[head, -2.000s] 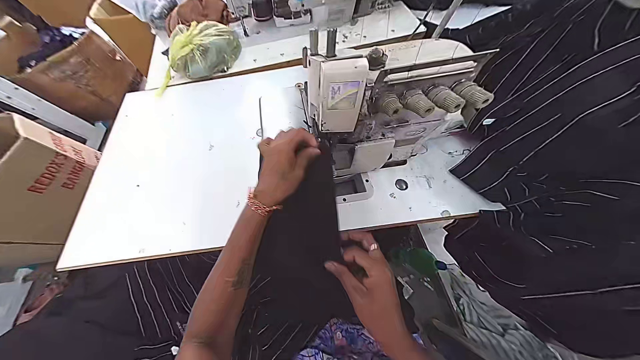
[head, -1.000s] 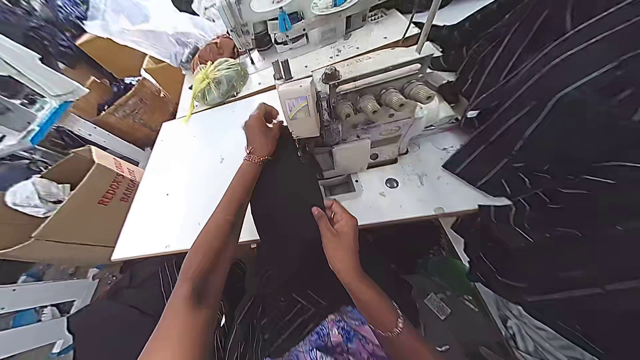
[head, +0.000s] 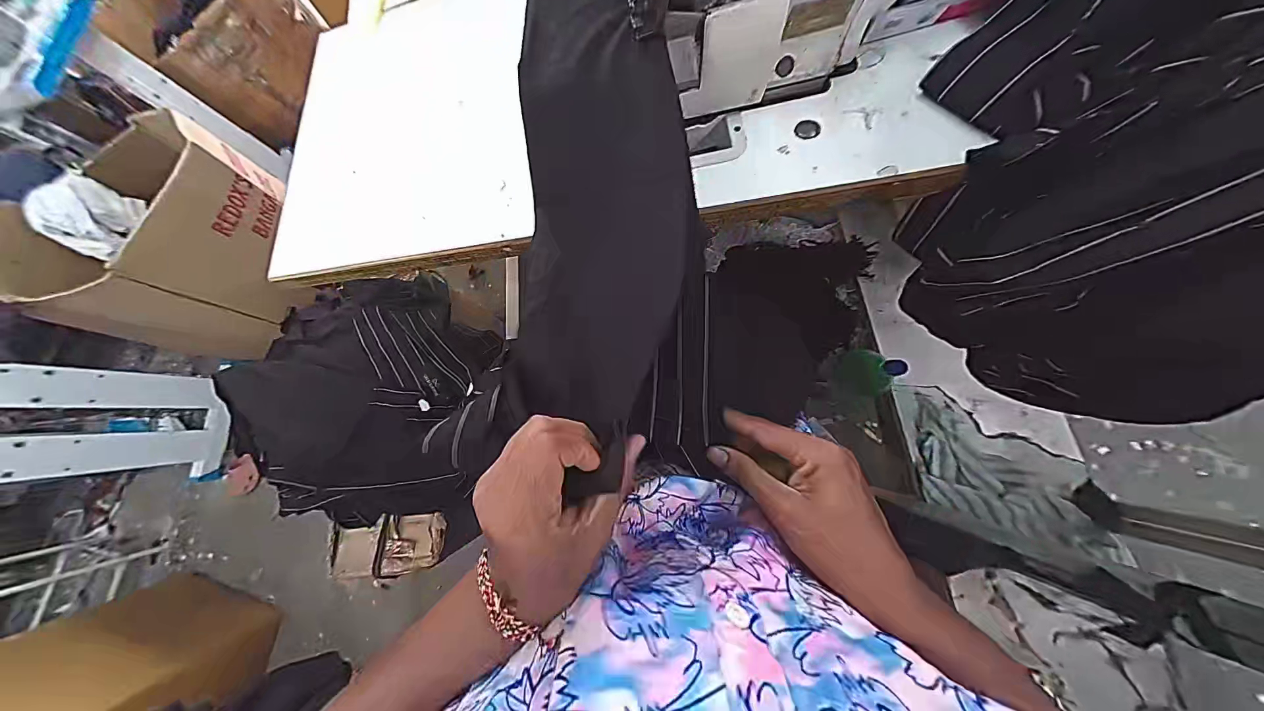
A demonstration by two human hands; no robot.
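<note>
A long black cloth piece (head: 607, 197) runs from beside the sewing machine (head: 731, 49) over the table edge down to my lap. My left hand (head: 548, 484) is closed on its near end, at the hem of my floral shirt. Just right of it, my right hand (head: 800, 474) is at the edge of black cloth with white stripes (head: 681, 365); thumb and forefinger are a little apart, and whether they pinch the cloth I cannot tell. The machine's needle area is out of view or covered.
The white table (head: 415, 148) has a wooden front edge. Black striped garments hang at the right (head: 1106, 267) and lie lower left (head: 395, 395). An open cardboard box (head: 188, 247) and a white metal frame (head: 109, 405) stand left. A green round object (head: 859, 373) is below the table.
Both hands have come down from the machine and table edge to my lap, the left one now on the cloth's near end. The view has tilted down.
</note>
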